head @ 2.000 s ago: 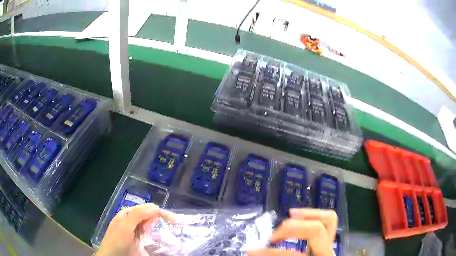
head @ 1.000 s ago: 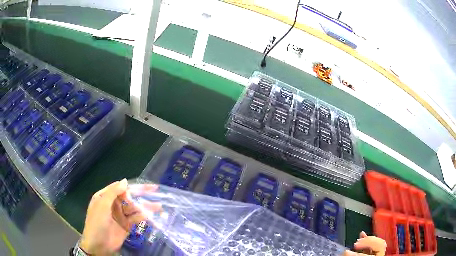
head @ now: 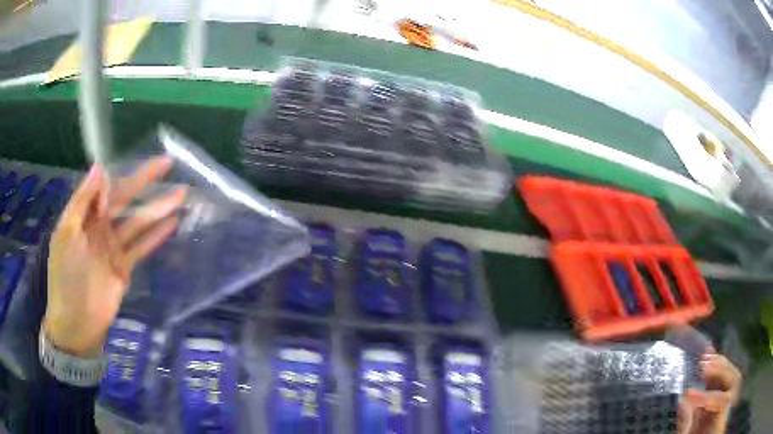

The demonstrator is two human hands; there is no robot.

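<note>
Blue phone housings (head: 381,275) lie in two rows in a clear blister tray (head: 498,297). My left hand (head: 85,271) is raised at the left, fingers partly spread, with a limp clear plastic sheet (head: 229,233) against the fingers; the sheet hangs over the left part of the tray and blurs the housings behind it. My right hand (head: 716,394) is at the lower right, cut off by sleeve and frame edge, gripping the right end of a dimpled small-parts tray (head: 606,381) with dark spots in rows. The view is motion-blurred.
A stack of clear trays with black housings (head: 373,140) stands behind the phone tray. A red parts bin (head: 581,284) holds a few blue and dark pieces at right. More blue housings (head: 25,199) are at far left. A pale post (head: 95,85) rises at left.
The plastic sheet was stretched between both hands over the phone tray. Now it is only at my left hand, and my right hand is on the dimpled tray farther right. The view has shifted.
</note>
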